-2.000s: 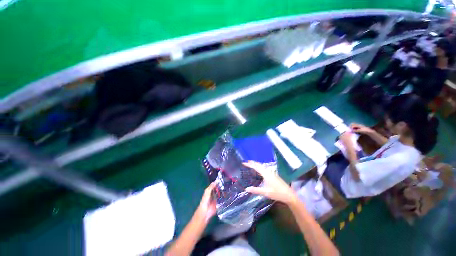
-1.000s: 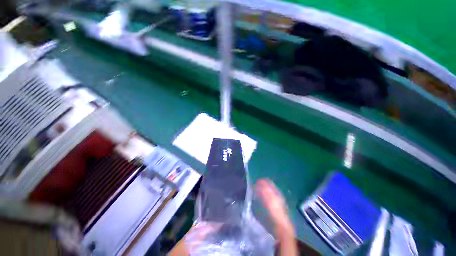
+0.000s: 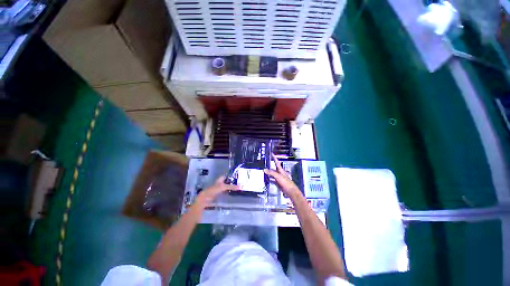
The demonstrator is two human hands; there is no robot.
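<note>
The black product box with a white label on its face is in clear film. It is held over the machine's metal front table, its far end at the roller conveyor. My left hand grips its left near corner. My right hand holds its right side. Loose clear film shows below the box, over the bag sealer, which is partly hidden.
The cream shrink tunnel with red-brown flaps stands ahead, tape rolls on its ledge. A control box is at the right. Stacked cartons and an open scrap carton are left. A stack of shrink bags lies on the right bench.
The view has turned left from the bench and scale to the shrink tunnel. The bagged box has moved with my hands to the machine's front table, and its white label now shows.
</note>
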